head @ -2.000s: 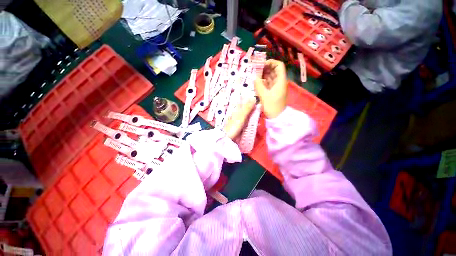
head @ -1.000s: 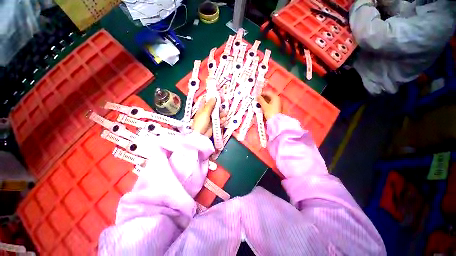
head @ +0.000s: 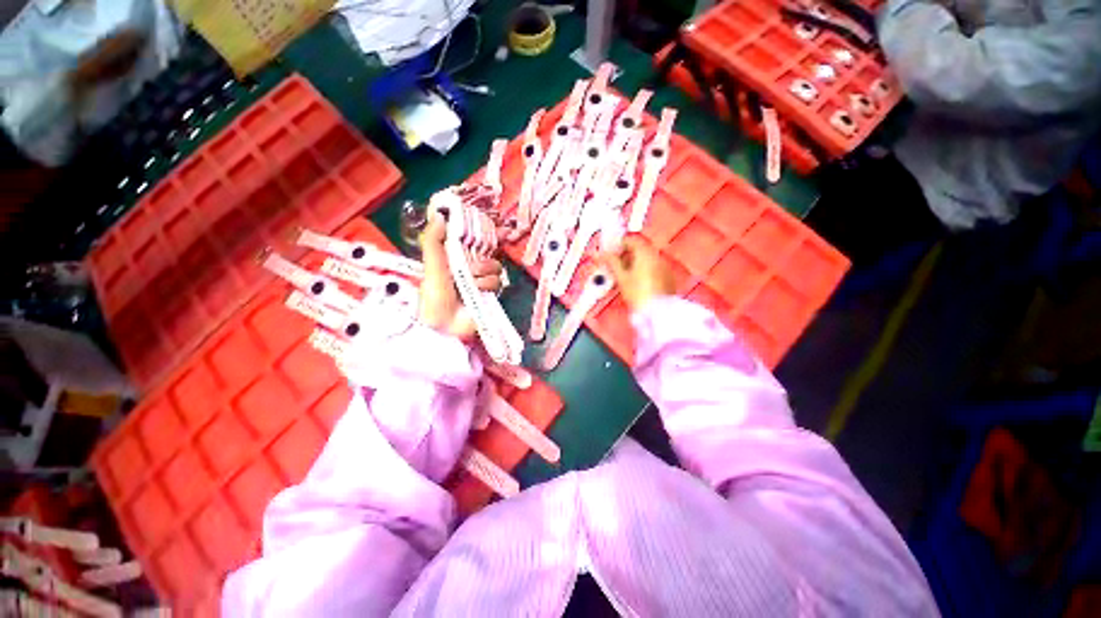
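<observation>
My left hand is closed around a stack of smartwatches with pale pink straps that hang toward me. My right hand has its fingers at one smartwatch lying face down, its round black disc up, at the near edge of a pile. The pile of smartwatches lies face down on a red tray. More smartwatches lie face down on the left tray, partly behind my left sleeve.
Red compartment trays stand at the left, one farther back. A bottle is partly hidden behind my left hand. A tape roll and a blue box are at the back. A person's sleeve is beside another loaded tray.
My left hand has moved left, away from the pile, and now holds several watches in a stack. My right hand has shifted slightly toward me. The pile is smaller on its left side.
</observation>
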